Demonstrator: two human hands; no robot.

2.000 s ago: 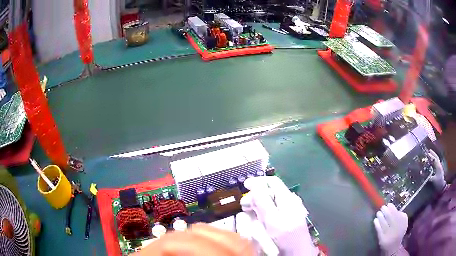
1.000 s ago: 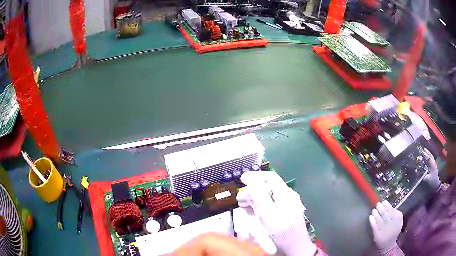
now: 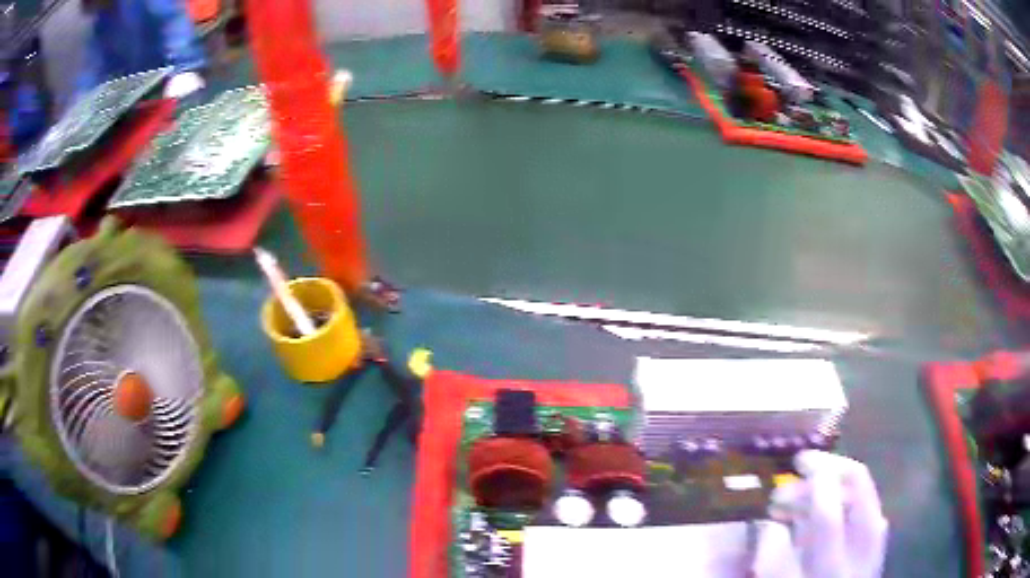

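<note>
A green power circuit board lies component side up on a red foam pad at the bottom. It has two copper-red chokes, two white-topped capacitors, a finned heat sink at its back edge and a flat, pale heat sink in front. My right hand, in a white glove, is at the board's right part, beside the brown transformer and a small yellow part. Its fingers are curled and blurred; whether they grip anything is unclear. My left hand is not identifiable in view.
A green fan stands left, beside a yellow cup holding a white stick. Black-handled cutters lie between cup and pad. Boards on red pads are at the far left, back right and right edge. A red upright rises behind the cup.
The view has swung left, so the bench things sit further right and the whole fan shows. The bare skin at the bottom and the neighbour's gloved hands are out of view. My right hand remains at the board.
</note>
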